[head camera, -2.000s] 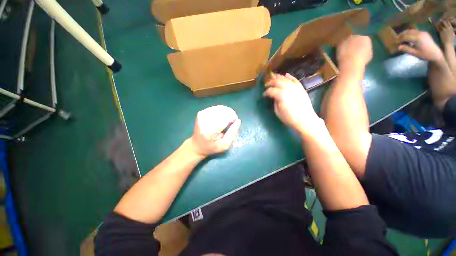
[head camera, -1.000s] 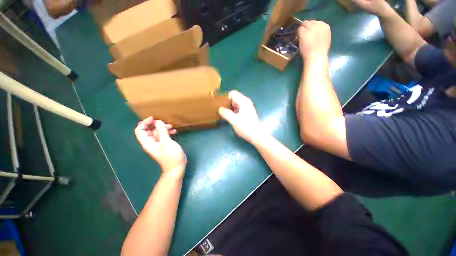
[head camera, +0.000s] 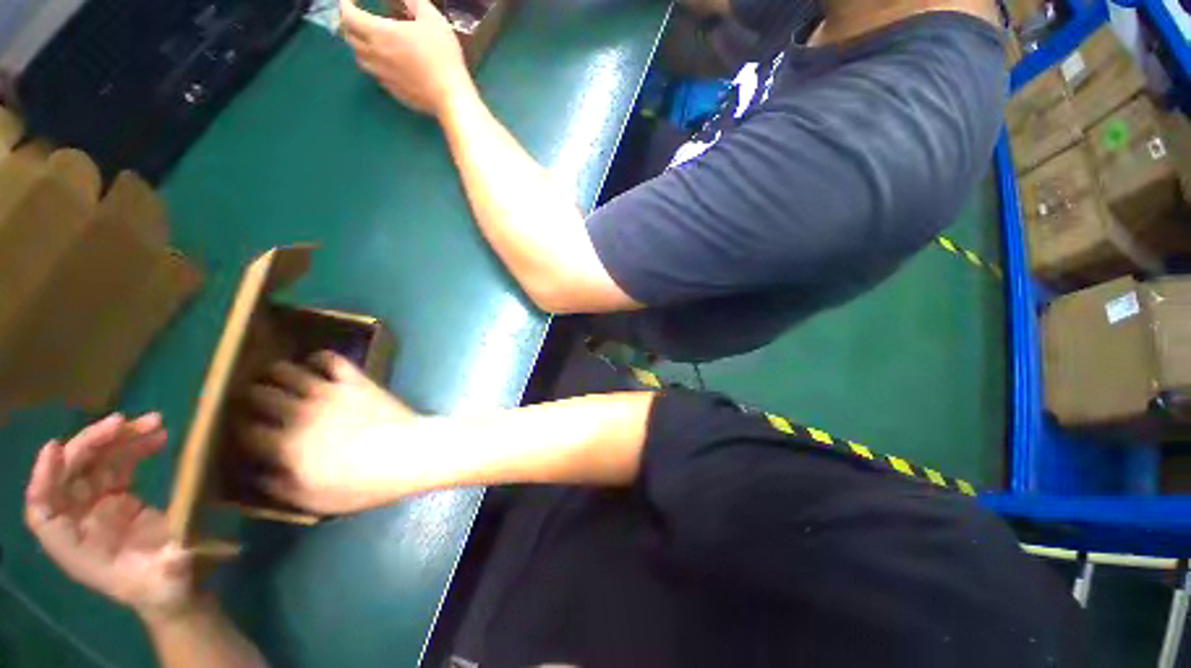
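An open brown cardboard box stands on the green bench, its lid upright on the left side. My right hand reaches down inside the box; its fingertips are blurred and partly in shadow, so whether it holds anything cannot be told. Dark contents show faintly beside the fingers. My left hand is at the outer side of the lid with its fingers apart and raised, holding nothing.
More open brown boxes stand at the left. A large black case is at the back left. A coworker's arm rests over the bench edge, the hand at another box. Blue shelving with cartons stands at the right.
The view has swung to the right. My right hand has gone into the box, and my left hand is now outside its lid. The coworker's hands and the other boxes appear farther left.
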